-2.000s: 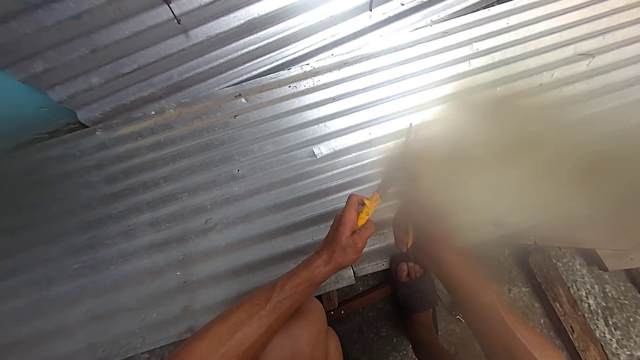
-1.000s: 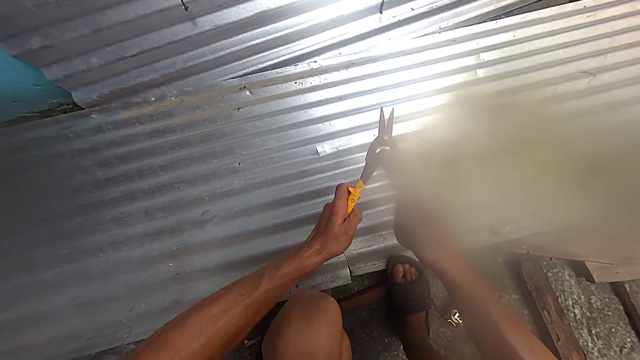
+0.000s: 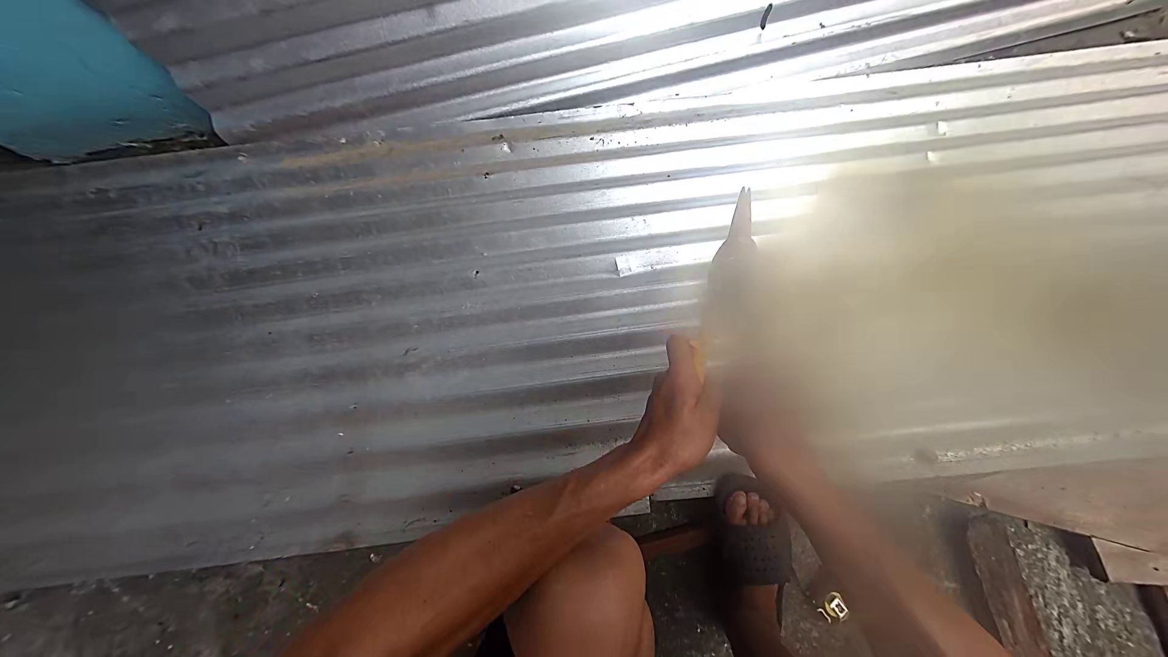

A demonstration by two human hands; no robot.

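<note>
My left hand (image 3: 680,411) is closed around a yellow handle of metal snips (image 3: 741,219), whose blades point away from me with their tips close together. Beside it, my right hand (image 3: 753,401) is largely lost in a pale blur; it is at the snips' handle end, but its grip cannot be made out. Under both hands lies a corrugated metal sheet (image 3: 365,365). A small pale strip (image 3: 639,263) shows on the sheet, left of the blades.
More corrugated metal (image 3: 411,55) lies beyond the sheet. A blue object (image 3: 82,82) stands at the upper left. My sandalled foot (image 3: 753,538) and bent knee (image 3: 584,584) are near the sheet's edge. Wooden boards (image 3: 1004,575) lie on the ground at the lower right. Blur covers the right side.
The snips' blades, spread apart one second ago, have come together. My two hands are nearer each other now. The view has shifted somewhat.
</note>
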